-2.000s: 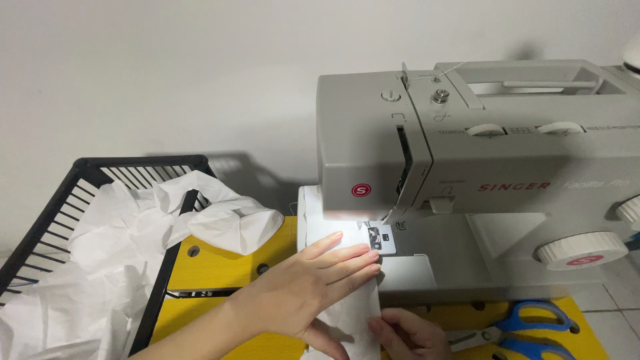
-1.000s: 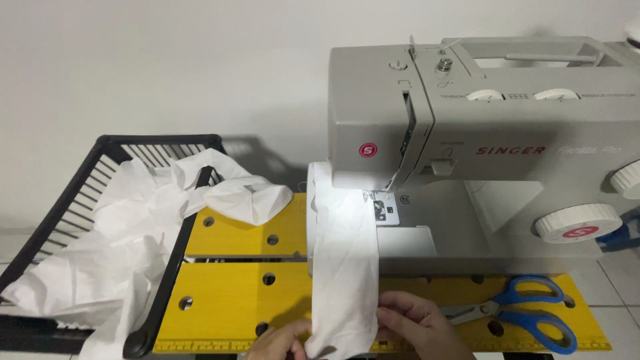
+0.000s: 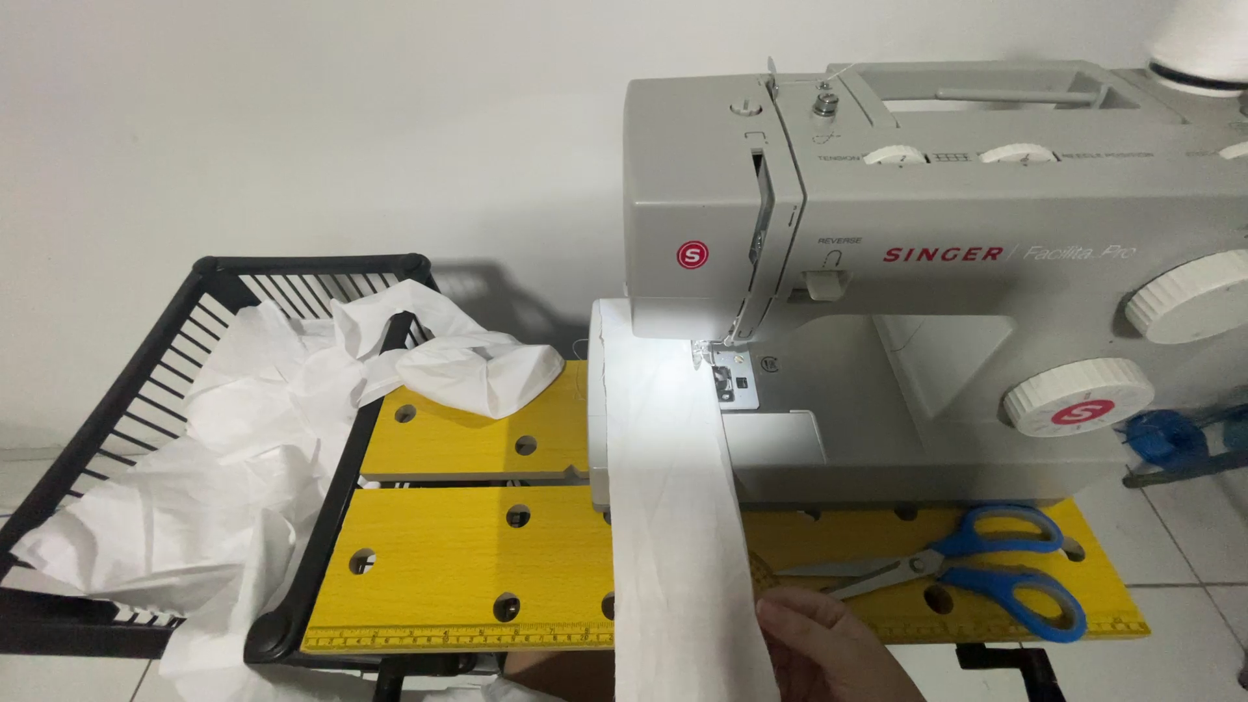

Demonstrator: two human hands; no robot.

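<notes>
A long strip of white fabric (image 3: pixel 673 507) runs from under the presser foot (image 3: pixel 704 353) of a grey Singer sewing machine (image 3: pixel 877 224) down past the front edge of the yellow workbench top (image 3: pixel 468 526). My right hand (image 3: pixel 829 643) pinches the strip's right edge near the bench front, thumb and fingers closed on it. The machine's lamp lights the cloth by the needle. My left hand is not visible; a bit of skin shows below the bench edge, left of the strip, and I cannot tell which body part it is.
Blue-handled scissors (image 3: pixel 926 565) lie on the bench right of my right hand. At the left, a black slatted basket (image 3: pixel 336 507) holds crumpled white fabric (image 3: pixel 234 419), part of it draped onto the bench. A white thread cone (image 3: pixel 1204 44) stands at the upper right.
My left hand first lay flat on the strip near the needle, then held its lower end, and is now out of view. My right hand stays at the strip's right edge.
</notes>
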